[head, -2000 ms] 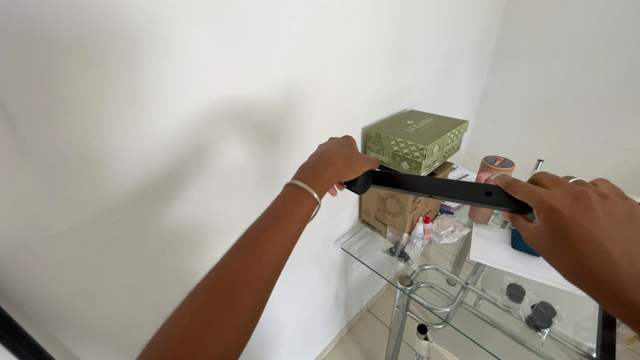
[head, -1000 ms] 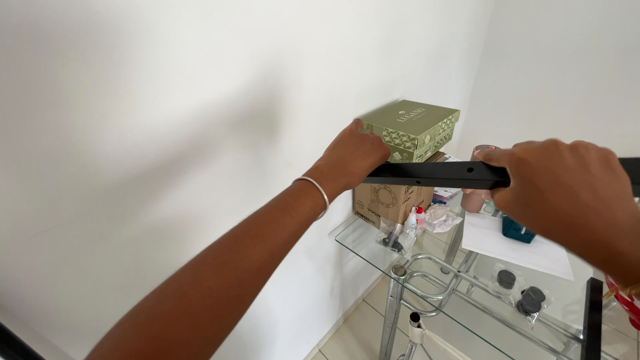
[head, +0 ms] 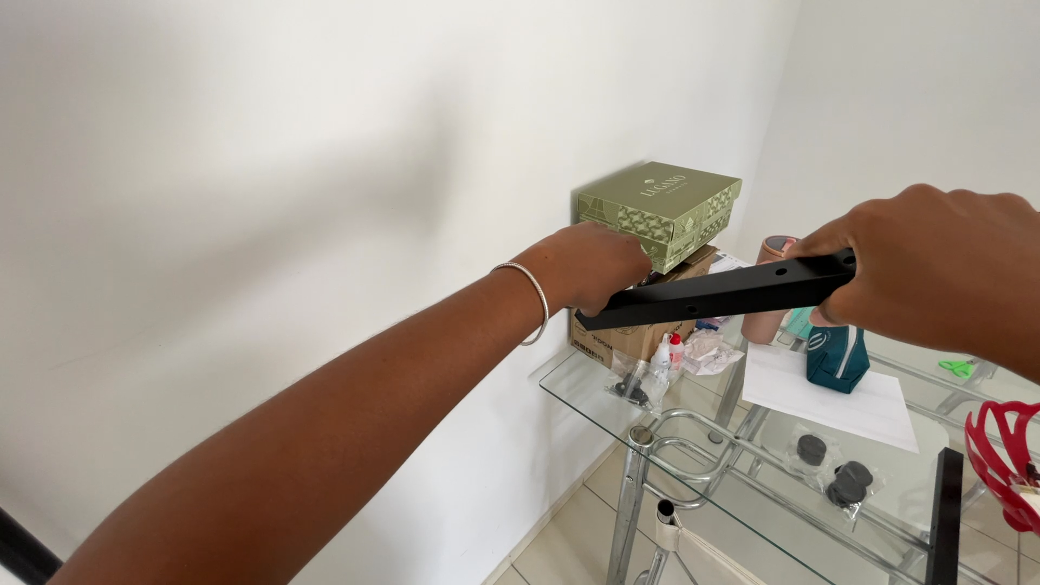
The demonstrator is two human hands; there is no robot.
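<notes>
A black bar with several holes (head: 723, 291) spans the space between my hands, above the glass table. My right hand (head: 946, 272) grips its right end, the thumb below and fingers over it. My left hand (head: 597, 264), with a silver bracelet (head: 536, 296) on the wrist, is closed at the bar's left end; its fingertips are partly hidden. Behind the left hand, a green box (head: 666, 199) rests on a cardboard box (head: 601, 341). Another black bar (head: 945, 516) lies at the table's right side.
On the glass table (head: 691, 455) are small bottles (head: 674, 351), black round parts in plastic bags (head: 845, 483), a teal pouch (head: 837, 357) on white paper (head: 886, 406), a pink tumbler (head: 764, 325) and a red basket (head: 1007, 463). A white wall (head: 325, 162) stands close at the left.
The held bar has turned in my hands; its right end is now higher than its left. The second black bar and the red basket show more fully at the right.
</notes>
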